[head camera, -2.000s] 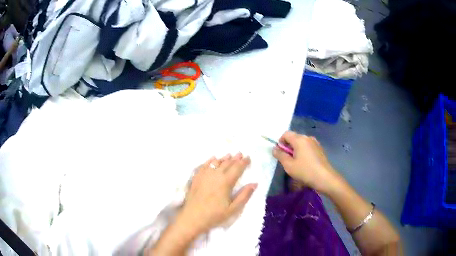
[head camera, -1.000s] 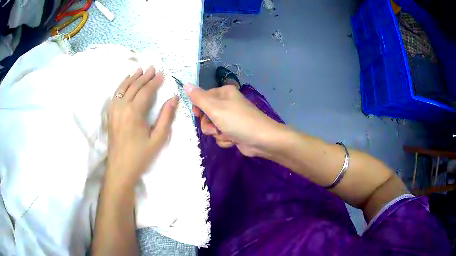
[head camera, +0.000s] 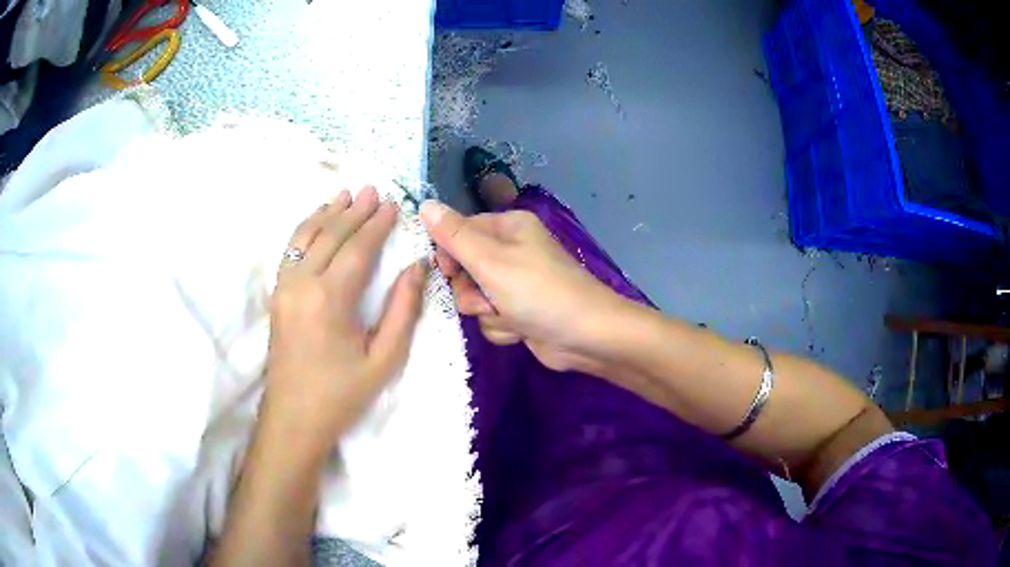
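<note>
The large white fabric piece (head camera: 122, 321) covers the near part of the table, its fringed raw edge hanging at the table's right edge. My left hand (head camera: 338, 316) lies flat on it, palm down, fingers slightly apart, holding nothing. My right hand (head camera: 515, 277) is just to the right, at the table edge, closed on the thread snips (head camera: 408, 197). Only their dark thin tip shows, over the fabric edge near my left fingertips; the handles are hidden in the hand.
Scissors with red and yellow handles (head camera: 142, 58) and a slim white stick (head camera: 216, 24) lie at the table's far left, beside dark and pale cloth. A blue crate (head camera: 833, 133) stands on the thread-littered floor at right. Wooden bars (head camera: 950, 326) stand below it.
The view has swung down and right since the first frame. Since the second, my left hand has moved slightly right and nearer, and the fabric's fringed edge has shifted a little right and nearer.
</note>
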